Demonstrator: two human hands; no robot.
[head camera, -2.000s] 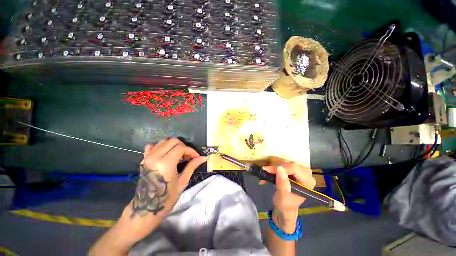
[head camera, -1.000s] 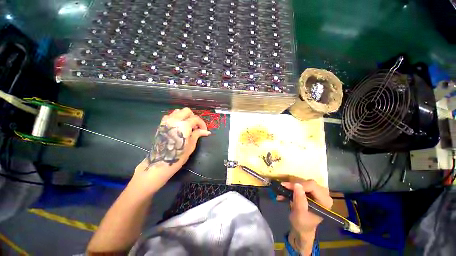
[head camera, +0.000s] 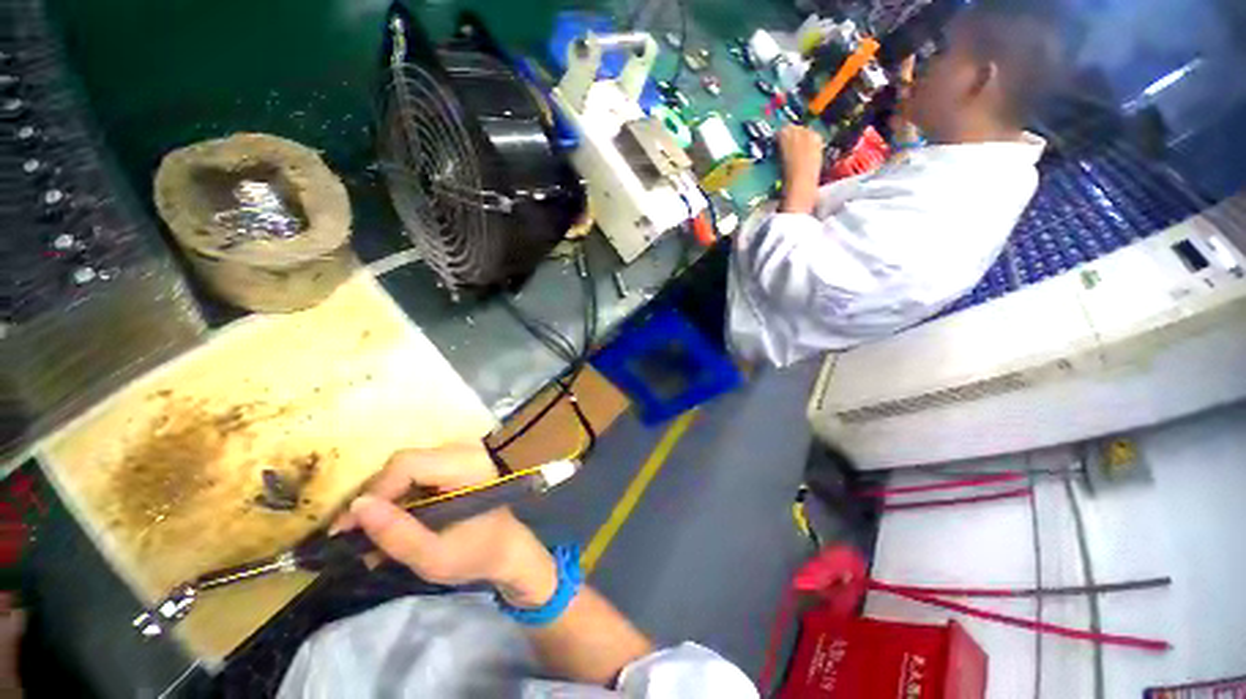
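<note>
My right hand (head camera: 444, 519) holds a soldering iron (head camera: 328, 550) with a black grip and a yellow-and-black rear end. Its metal tip points left, at a small silvery component (head camera: 167, 612) at the pad's lower left edge; whether they touch is unclear. The pale yellow work pad (head camera: 369, 362) has brown specks and a dark clump (head camera: 283, 488). Red wires (head camera: 19, 516) show blurred at the left edge. A sliver of skin, probably my left hand (head camera: 11, 642), is cut off by the left edge; its fingers and any held thing are hidden.
A tan rough cup (head camera: 260, 280) with silvery contents stands behind the pad, beside the component tray (head camera: 82, 260). Right of it are a black fan (head camera: 478, 164), cables and a pale box (head camera: 629, 164). A person in a pale coat (head camera: 888, 253) works further right, near a white machine (head camera: 1039, 355).
The view has swung right, bringing the other person and white machine in. My left hand, earlier by the red wires, is almost out of view. My right hand still holds the iron.
</note>
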